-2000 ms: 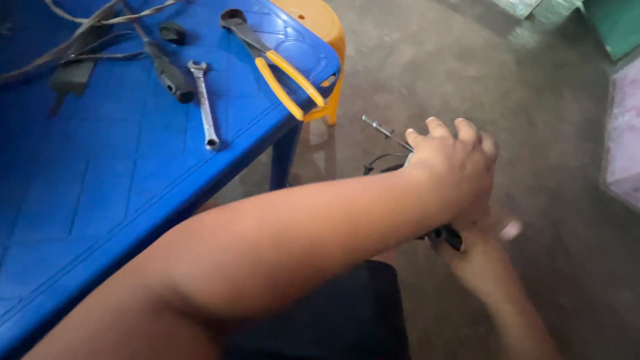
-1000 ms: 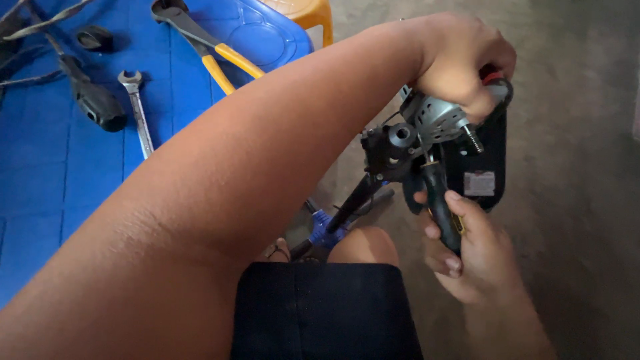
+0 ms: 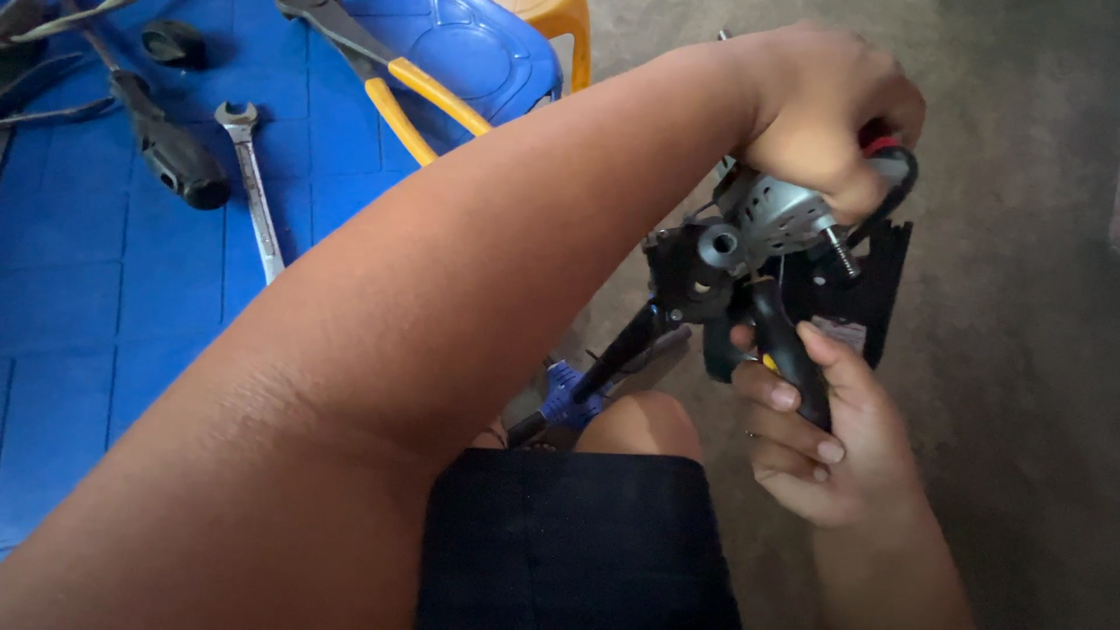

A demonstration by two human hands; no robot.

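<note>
My left hand (image 3: 840, 122) reaches across from the left and grips the top of a silver slotted motor housing (image 3: 774, 214), which looks like a fan motor. A threaded shaft (image 3: 842, 254) sticks out below the fingers; something red and a black cable show beside them. Under the housing is a black bracket (image 3: 691, 271) with a round metal collar, joined to a dark pole (image 3: 617, 350). Lower down, my right hand (image 3: 822, 420) holds a black-and-yellow-handled hand tool (image 3: 792, 350) upright. Its tip is at the motor's underside, mostly hidden.
On the blue plastic table (image 3: 61, 254) lie a combination wrench (image 3: 254, 184), a black-handled screwdriver (image 3: 171, 149), a small black knob (image 3: 175, 42), cables and yellow-handled cutting pliers (image 3: 429, 96). A yellow stool (image 3: 573, 35) stands behind. A black panel (image 3: 884, 289) hangs right of the motor.
Two seconds ago my hands were close together beside the table. By one second ago, the left was on the motor housing and the right held the tool below it; both remain so.
</note>
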